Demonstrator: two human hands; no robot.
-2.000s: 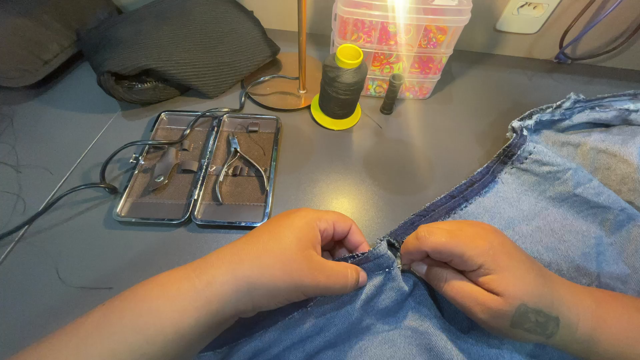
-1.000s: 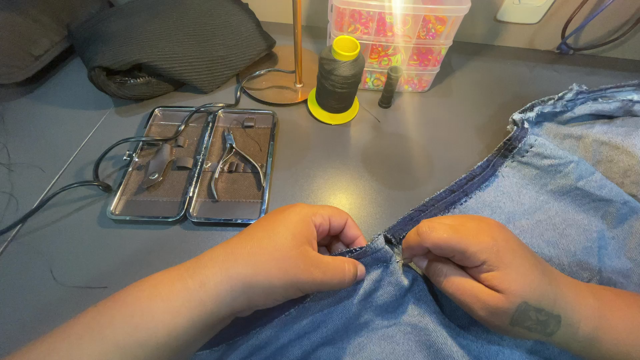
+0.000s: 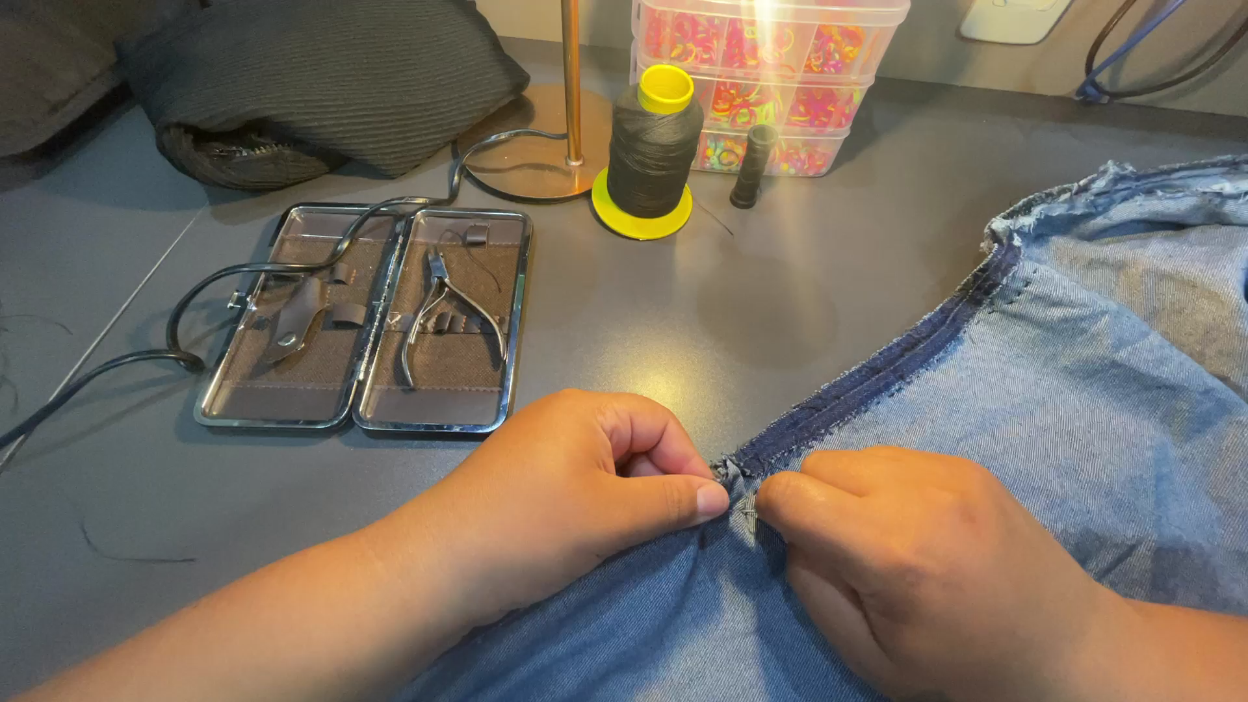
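Blue denim fabric [image 3: 1102,409] with a dark, frayed seam edge spreads over the right side and lower middle of the view. My left hand [image 3: 575,487] pinches that edge between thumb and fingers. Just to its right, my right hand [image 3: 907,556] is closed on the denim beside the seam, its fingertips curled out of sight. Whether it also holds a needle or thread cannot be seen. Beyond my left hand lies an open manicure case [image 3: 366,322], with metal cuticle nippers [image 3: 439,302] on its right half.
A black thread cone [image 3: 653,146] on a yellow base and a small dark spool [image 3: 751,168] stand before a stacked clear plastic organizer [image 3: 838,102]. A copper-coloured lamp base [image 3: 536,146], a black cable [image 3: 258,268] and dark ribbed cloth [image 3: 331,78] are at the back left.
My left hand has shifted slightly along the seam edge, and its fingertips now cover more of the edge. The right hand stays at the denim beside it.
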